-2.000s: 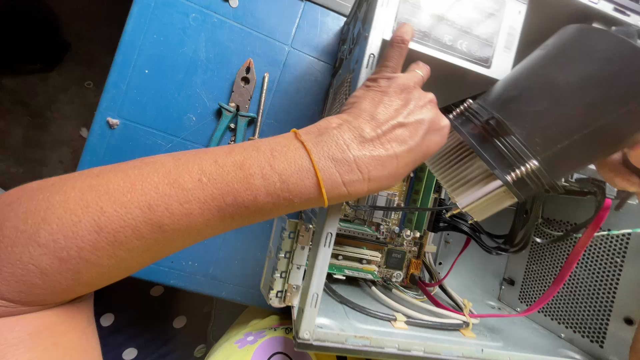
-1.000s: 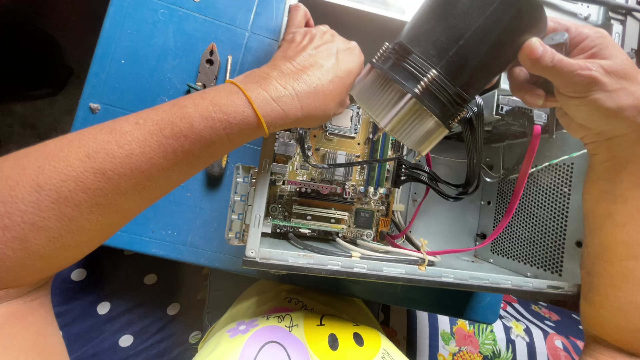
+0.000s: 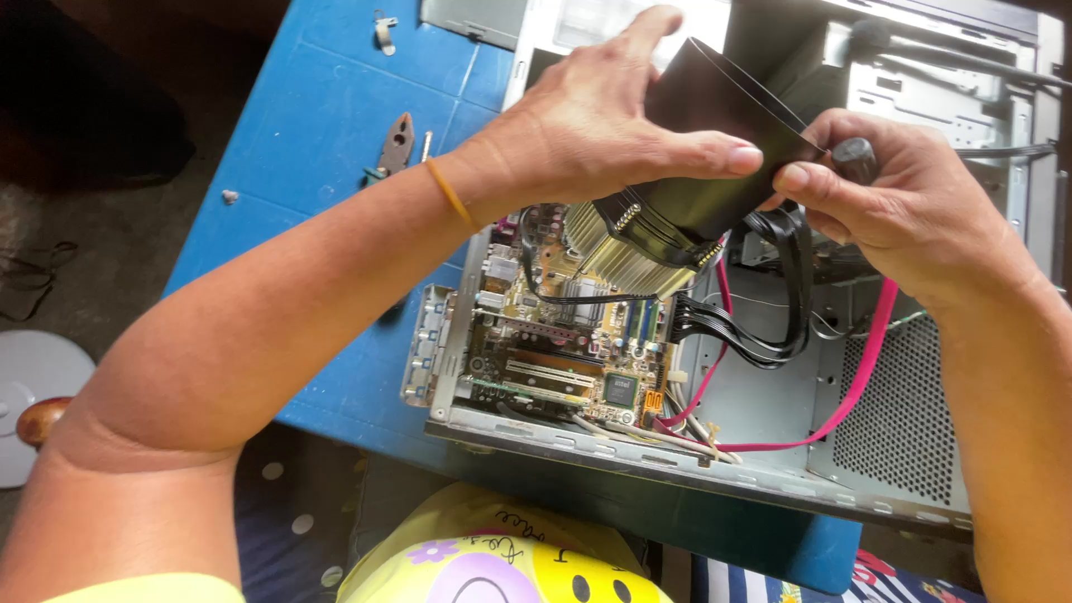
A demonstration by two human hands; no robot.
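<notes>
A CPU cooler with a finned metal heatsink [image 3: 641, 255] and a black cylindrical duct [image 3: 712, 180] is tilted above the motherboard [image 3: 544, 335] of an uncovered computer case [image 3: 754, 486]. My left hand [image 3: 611, 126] spreads over the duct, thumb across its near side and index finger raised. At the duct's upper right edge, my right hand [image 3: 879, 176] grips the rim between thumb and fingers, with a dark screwdriver handle [image 3: 854, 159] also held in it. Black power cables [image 3: 754, 335] and a pink flat cable [image 3: 871, 368] run below my right hand.
The case lies on a blue table [image 3: 335, 167]. Pliers [image 3: 397, 144] and a thin metal rod [image 3: 427, 145] lie left of the case, with a metal bracket [image 3: 384, 33] farther back. A perforated case panel [image 3: 896, 410] is at the right. A white round object [image 3: 42, 394] stands at the far left.
My left hand has moved from the case's edge to the black duct. The cooler has turned, so its duct opening now shows. The view has shifted.
</notes>
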